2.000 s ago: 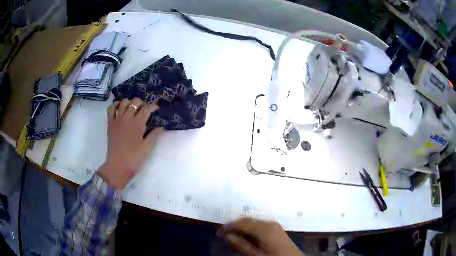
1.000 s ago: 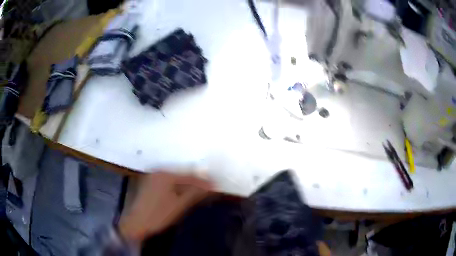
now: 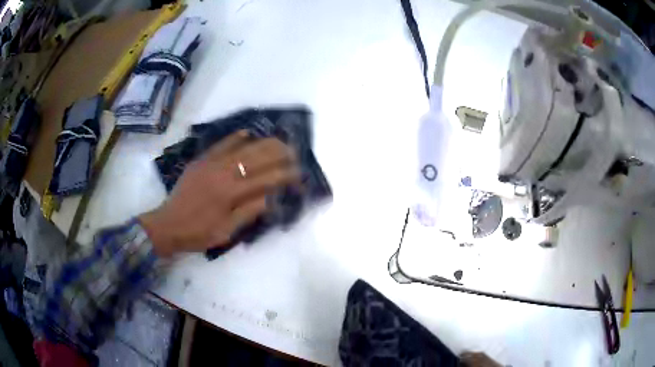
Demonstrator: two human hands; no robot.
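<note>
A stack of navy patterned fabric pieces (image 3: 313, 154) lies on the white table at left centre. My left hand (image 3: 233, 190), slightly blurred and with a ring, lies on the stack with its fingers spread and hides much of it. Another patterned fabric piece (image 3: 381, 326) is at the bottom centre, over the table's front edge. My right hand (image 3: 482, 359) is cut off by the bottom edge; only a bit of the fingers shows, at the piece's right corner.
The sewing machine head (image 3: 549, 107) is at upper right, with a white lamp (image 3: 432, 154) beside it. Snips (image 3: 607, 315) and a yellow-handled tool (image 3: 628, 295) lie at lower right. Tied bundles (image 3: 147, 97) lie at upper left. A dark strip (image 3: 416, 39) trails at the top.
My left hand has moved from the table's front edge up onto the stack. The stack looks shifted and spread. The view has moved, and the separate piece shows lower, with my right hand mostly out of frame.
</note>
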